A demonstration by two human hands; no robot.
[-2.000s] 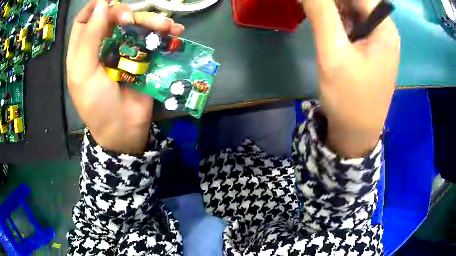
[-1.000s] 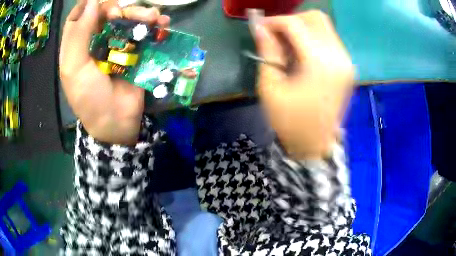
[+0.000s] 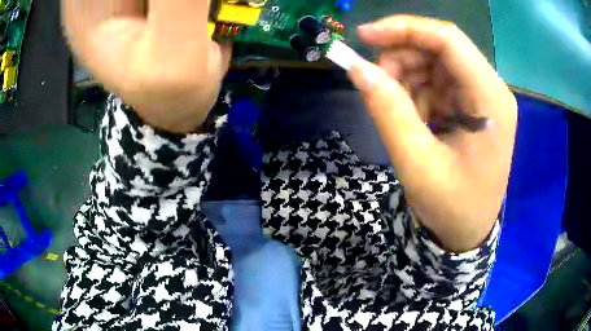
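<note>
My left hand (image 3: pixel 155 64) holds the green circuit board (image 3: pixel 285 26) at the top of the picture; the upper parts of the hand and board are cut off. The board carries a yellow-wrapped transformer (image 3: pixel 238 14) and two black capacitors with pale tops (image 3: pixel 312 37) near its lower right end. My right hand (image 3: pixel 447 123) holds a short white tape strip (image 3: pixel 345 55) on a fingertip, its free end at the board's edge beside the capacitors. A dark stick, apparently the tweezers (image 3: pixel 461 123), lies held back in my right palm.
More green-and-yellow boards (image 3: pixel 9 64) are at the far left on the dark mat. The bench edge runs across below my hands, with a teal area (image 3: pixel 551 45) at right. A blue bin (image 3: pixel 531 207) is below right, a blue stool-like frame (image 3: pixel 23 226) lower left.
The view has shifted, and the red block is out of the picture. My right hand has come to the board's right end with the white strip. The board sits higher and further right.
</note>
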